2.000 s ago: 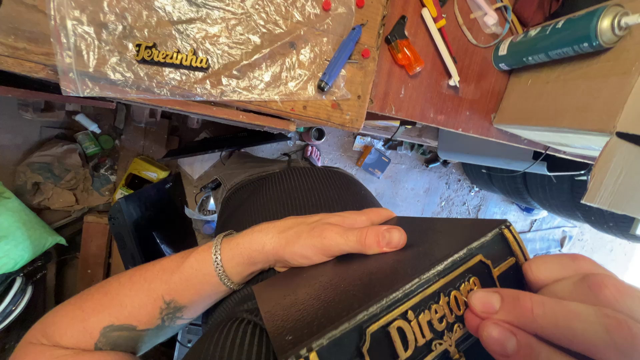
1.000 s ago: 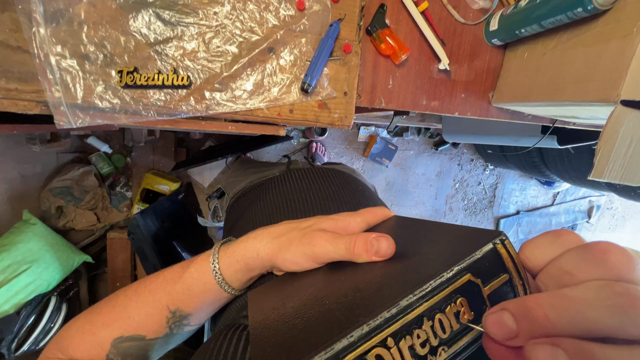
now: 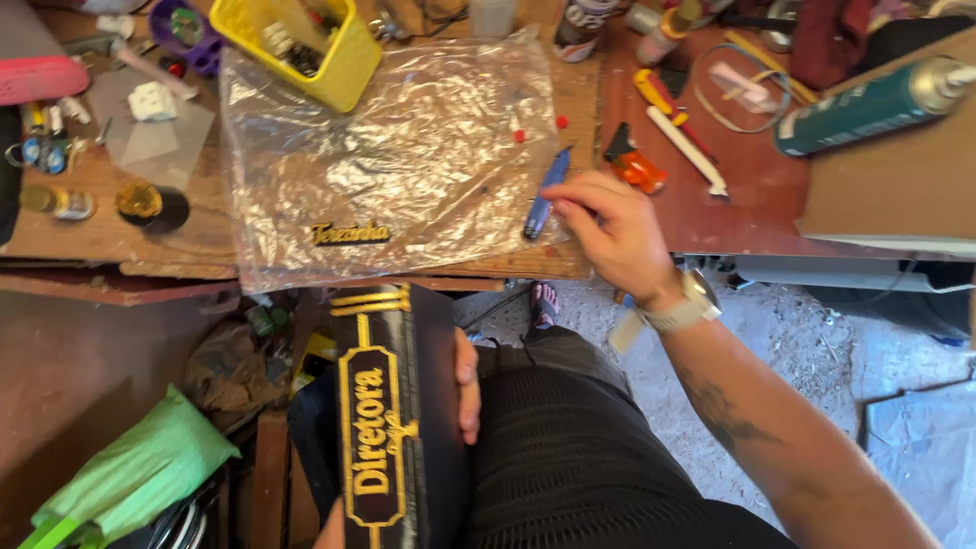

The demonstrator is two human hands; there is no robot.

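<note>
A black book-shaped box with raised gold lettering and a gold frame on its spine (image 3: 374,427) stands upright, low in the view. My left hand (image 3: 467,385) holds it, fingers against its right side; the rest of the hand is mostly hidden. My right hand (image 3: 610,229), with a watch on its wrist, is over the bench edge, thumb and index fingertips close together at a blue pen-like tool (image 3: 547,194). Whether they grip it or something thin cannot be told. A small gold-and-black lettering piece (image 3: 351,233) lies on a clear plastic sheet (image 3: 427,168).
A yellow plastic basket (image 3: 347,69) stands on the sheet. An open dark pot (image 3: 152,206) and a small bottle (image 3: 57,202) are at left. An orange lighter (image 3: 637,169), a white stick (image 3: 686,152), a spray can (image 3: 854,110) and a cardboard box (image 3: 892,175) are at right.
My right hand has left the box's spine and moved up to the blue tool on the bench. The box has turned from slanting to upright in my left hand. The view has shifted.
</note>
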